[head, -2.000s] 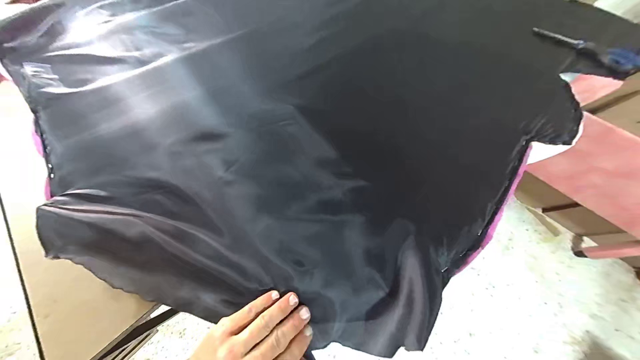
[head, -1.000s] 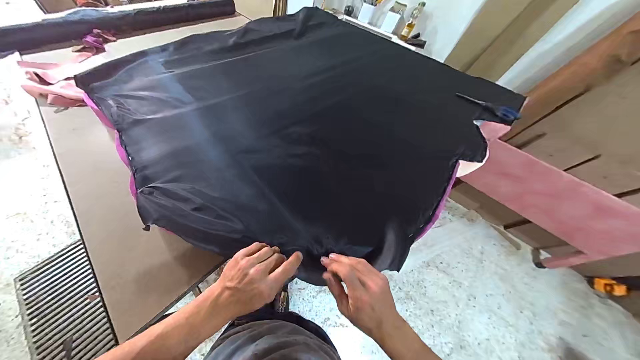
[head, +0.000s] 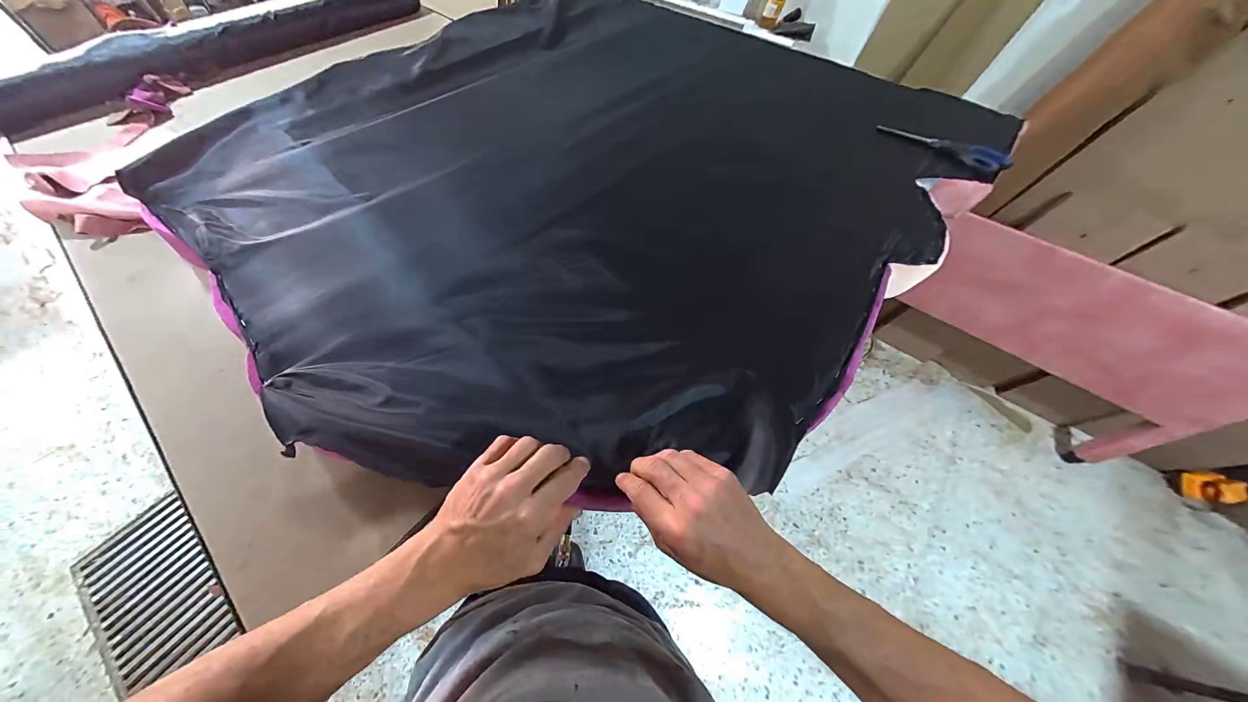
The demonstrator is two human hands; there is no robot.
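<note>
A large sheet of thin black fabric (head: 546,253) lies over a piece with a magenta edge (head: 855,361), which shows along its left, right and near sides. At the near edge my left hand (head: 512,507) grips the black and magenta layers with curled fingers. Just to its right, my right hand (head: 692,512) pinches the same edge, a short stretch of magenta showing between the two. My thumbs are partly hidden. Blue-handled scissors (head: 975,156) rest on the fabric at the far right. The fabric has wrinkles near both hands.
The brown tabletop (head: 175,361) extends at left, with pink fabric scraps (head: 88,195) and a dark fabric roll (head: 214,63) beyond. A pink strip (head: 1092,322) crosses brown boards at right. A metal floor grate (head: 146,595) lies lower left; a yellow object (head: 1209,487) is at right.
Two seconds ago one hand lay flat on the black fabric near its edge; both hands now hold that edge. Magenta shows between them now. The view has moved back to a wider one.
</note>
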